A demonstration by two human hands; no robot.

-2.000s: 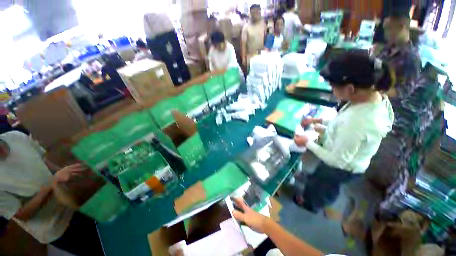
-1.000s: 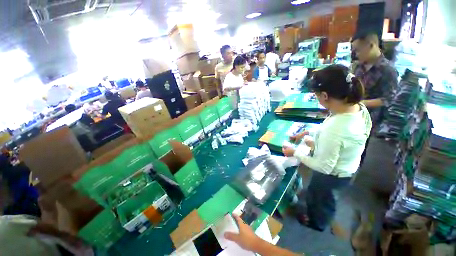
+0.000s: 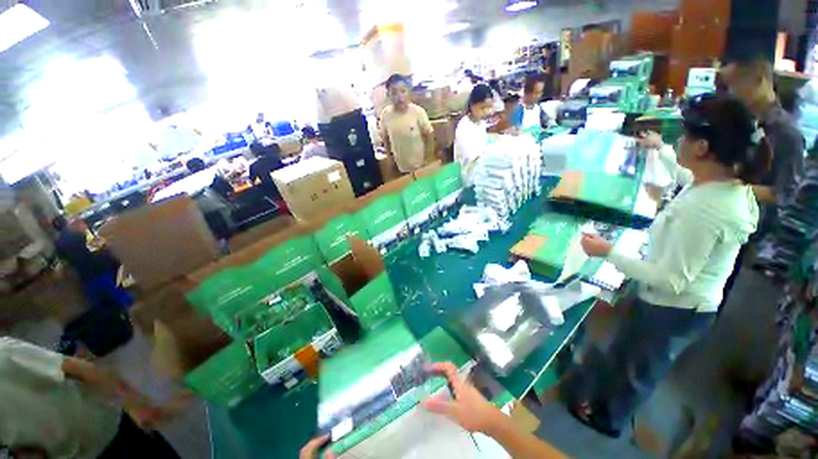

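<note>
A green printed retail carton (image 3: 369,366) is tilted up at the bottom centre, its product picture and a small white label showing. A plain white panel (image 3: 422,437) lies against its near side, cut off by the bottom edge. My right hand (image 3: 466,405) grips the carton's right edge, fingers on top and thumb towards the white panel. My left hand (image 3: 314,447) is mostly cut off by the bottom edge; only its fingers show, at the carton's lower left corner. The inside of the carton is hidden.
Open accessory box (image 3: 296,345) and a row of green cartons (image 3: 341,238) stand on the green table (image 3: 430,296). Clear plastic pile (image 3: 507,327) lies right. White pieces (image 3: 462,229) lie before a white stack (image 3: 509,175). A coworker (image 3: 691,233) stands right, another person (image 3: 63,394) left.
The white insert with its dark opening is out of sight; the carton's green printed face now shows. Left fingers have appeared at the corner. The coworker on the right now has one arm raised with clear sheeting.
</note>
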